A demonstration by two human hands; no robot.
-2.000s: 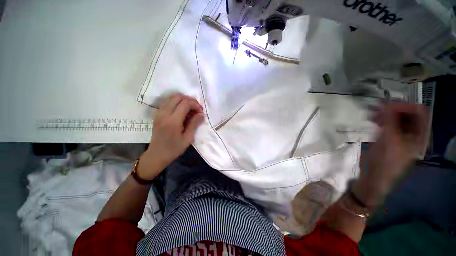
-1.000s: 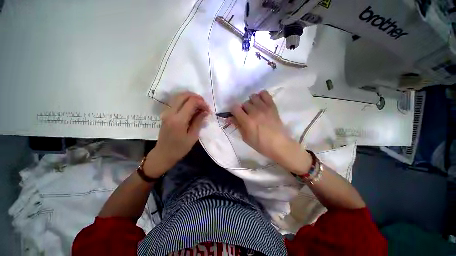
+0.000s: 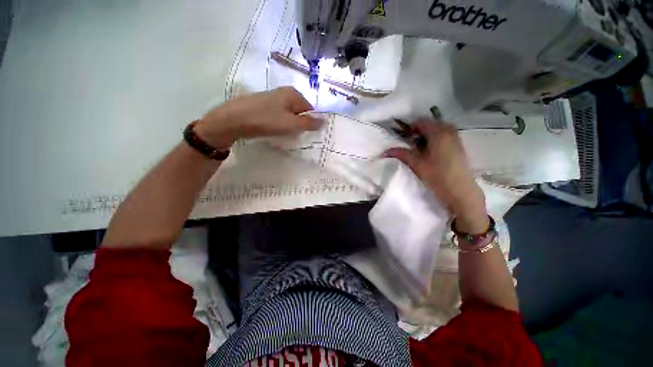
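A white garment [image 3: 358, 136] with thin dark double stitch lines is stretched between my hands, just in front of the lit needle area. My left hand [image 3: 276, 115] grips its edge on the left, fingers closed on the cloth. My right hand [image 3: 437, 158], slightly blurred, holds the cloth on the right and also has dark thread snips [image 3: 407, 130] in it, tips pointing left. A loose white part hangs from my right hand over the table's front edge. The presser foot [image 3: 313, 74] stands under bright light behind the cloth.
The grey-white brother machine head [image 3: 487, 43] overhangs the back right. The white table [image 3: 129, 107] has a printed ruler along its front edge. More white garments [image 3: 68, 301] lie below at the left. A light plastic basket [image 3: 583, 158] is at the right.
The snips and right hand have moved right and up from the seam near my left hand. My left hand has moved up toward the needle. The garment's front part is lifted and turned.
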